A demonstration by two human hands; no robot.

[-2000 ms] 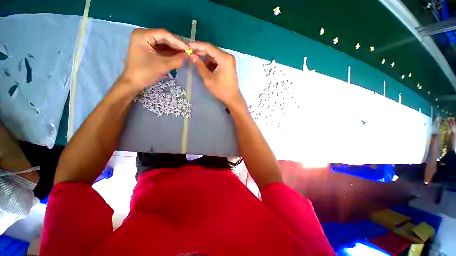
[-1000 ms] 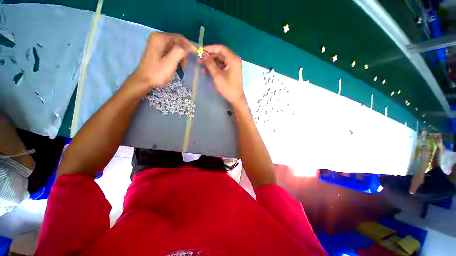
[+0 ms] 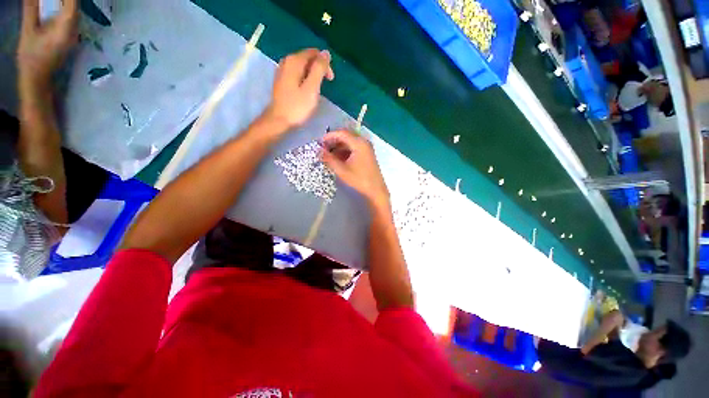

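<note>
A loose pile of small white parts [image 3: 305,172] lies on the grey bench covering [image 3: 268,204] in front of me, beside and partly over a narrow tan strip. My left hand [image 3: 302,87] is raised above the far side of the bench, near the green edge, fingers bent; whether it holds anything cannot be seen. My right hand [image 3: 354,162] is at the right edge of the pile, thumb and fingers curled close together; its fingertips are too blurred to show a part. The hands are apart. No yellow part shows between them.
Small pale yellow parts [image 3: 401,92] lie singly along the green conveyor belt [image 3: 373,58]. A blue bin [image 3: 497,68] of yellow parts stands beyond the bench. Another white pile [image 3: 420,206] lies at right. A person's arm [image 3: 39,116] is at far left; another person [image 3: 622,354] sits far right.
My hands have parted; the yellow part between them is out of sight. My right hand has come down to the pile. The view has tilted and turned, bringing the blue bin in.
</note>
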